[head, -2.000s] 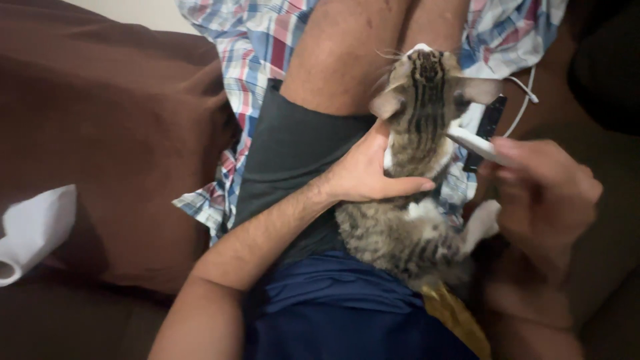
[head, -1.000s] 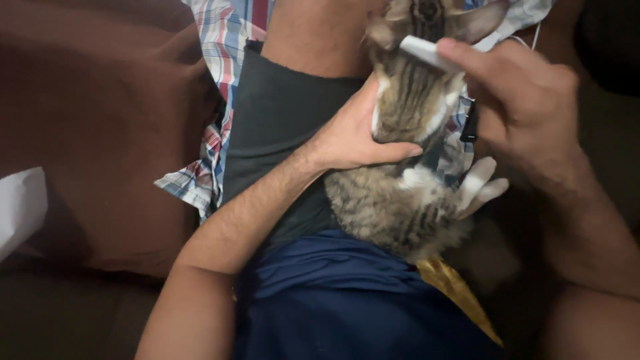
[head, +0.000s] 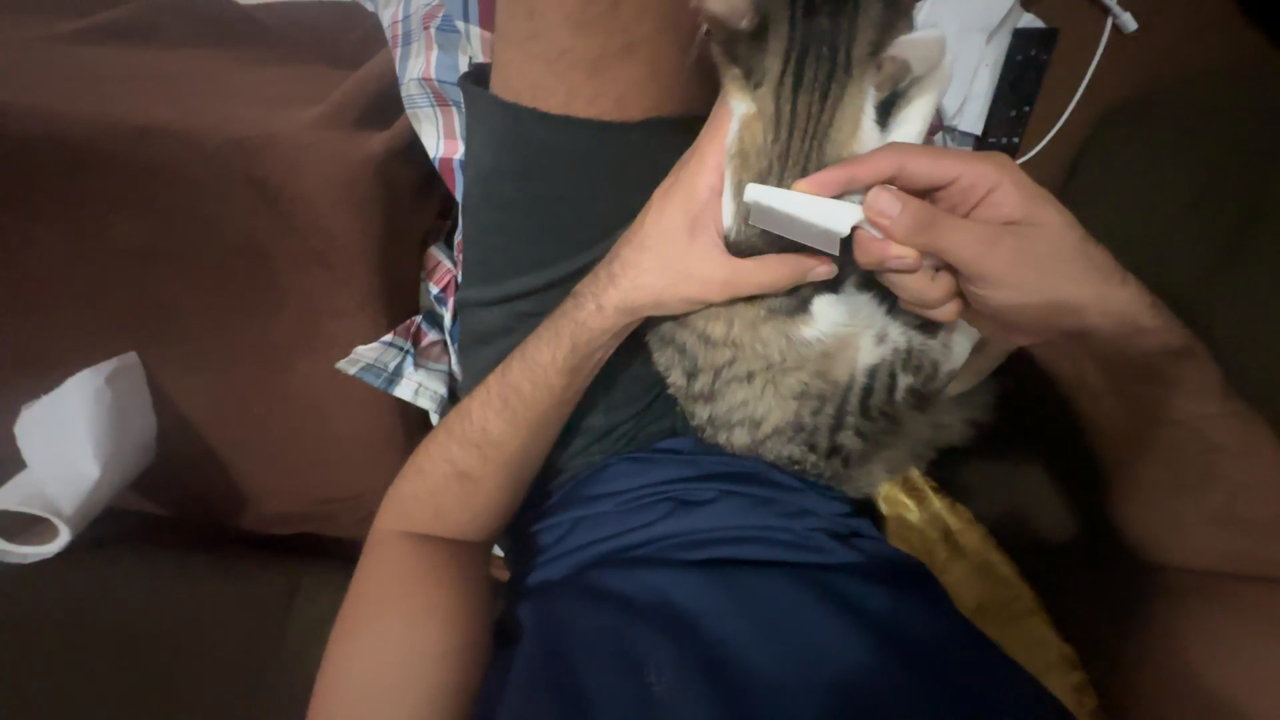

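Observation:
A tabby cat with white patches [head: 800, 380] lies on the lap, its head cut off by the top edge of the view. My left hand [head: 700, 240] is wrapped around the cat's upper body, the thumb across its back and the fingers hidden under it. Between the thumb and fingers of my right hand [head: 950, 230] is the handle of a white fine-toothed comb [head: 795, 215]. The comb's head lies over the fur of the cat's upper back, just above my left thumb, with its teeth toward the lower side.
A brown cloth-covered seat [head: 250, 250] is at the left, with a roll of white paper [head: 90, 450] near its edge. Plaid cloth [head: 435, 90] lies beside the leg. At the upper right are a black remote-like object [head: 1020, 90] and a white cable [head: 1080, 90]. Golden cloth [head: 980, 570] shows below the cat.
From the cat's head and neck area, my right hand has brought the comb down to its upper back. My left hand still holds the cat. The view has shifted somewhat.

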